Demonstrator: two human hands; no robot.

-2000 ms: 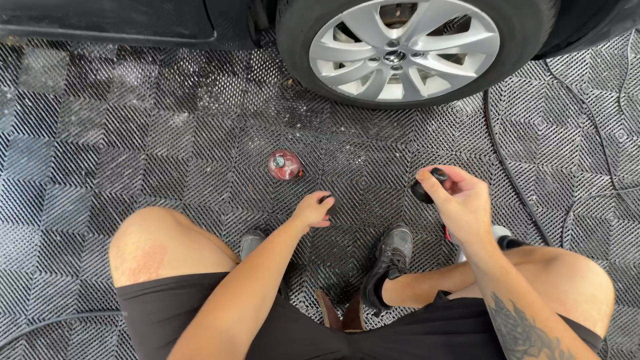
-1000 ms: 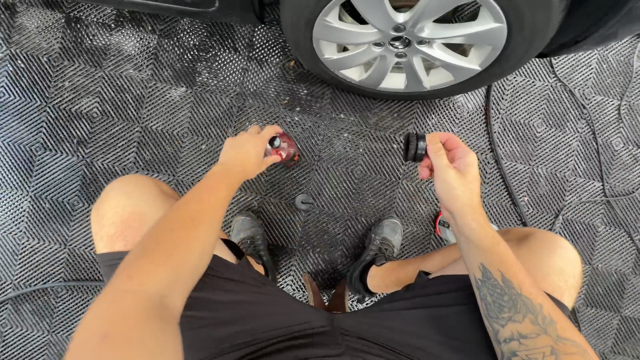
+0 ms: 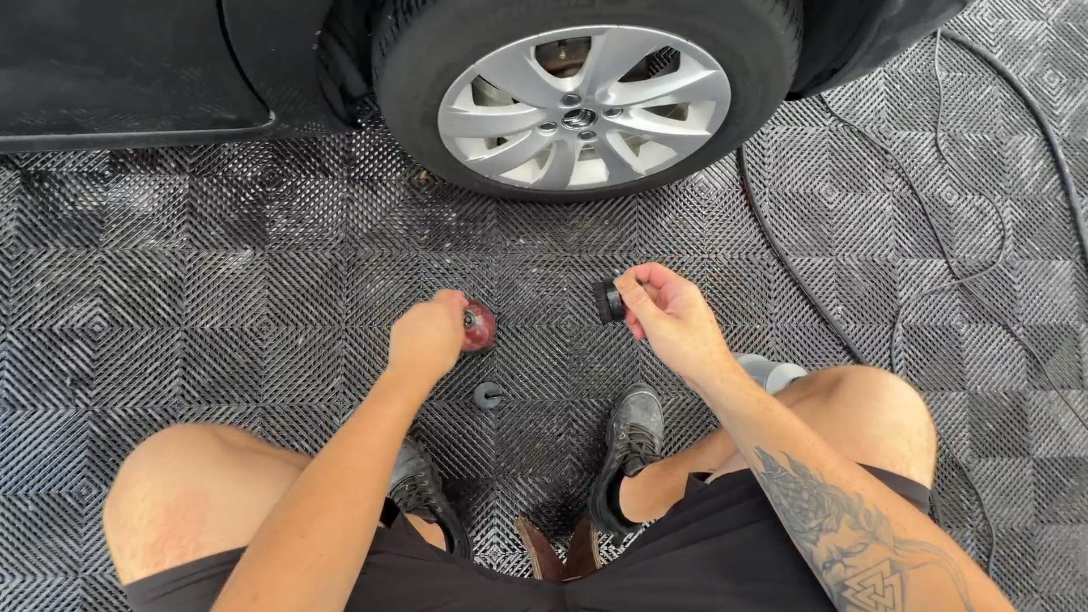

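My left hand (image 3: 429, 336) grips a small bottle of red liquid (image 3: 479, 326), its open neck tilted; the fingers mostly hide the far side. On the floor just below it lies a small round dark cap (image 3: 488, 395). My right hand (image 3: 667, 314) holds a round black brush (image 3: 609, 301) between thumb and fingers, its bristles facing left toward the bottle. A gap separates brush and bottle. Beyond both hands stands a car wheel with a silver alloy rim (image 3: 586, 106).
A dark car body (image 3: 127, 68) spans the top. Black hoses (image 3: 786, 238) and thinner cables (image 3: 926, 212) cross the tiled grid floor (image 3: 255, 323) at right. A pale container (image 3: 769, 372) is partly hidden behind my right knee. My shoes (image 3: 637, 421) rest below the hands.
My left hand has taken hold of the red bottle, which stood by itself on the floor, and moved it right. The cap now lies on the floor. The brush in my right hand faces the bottle.
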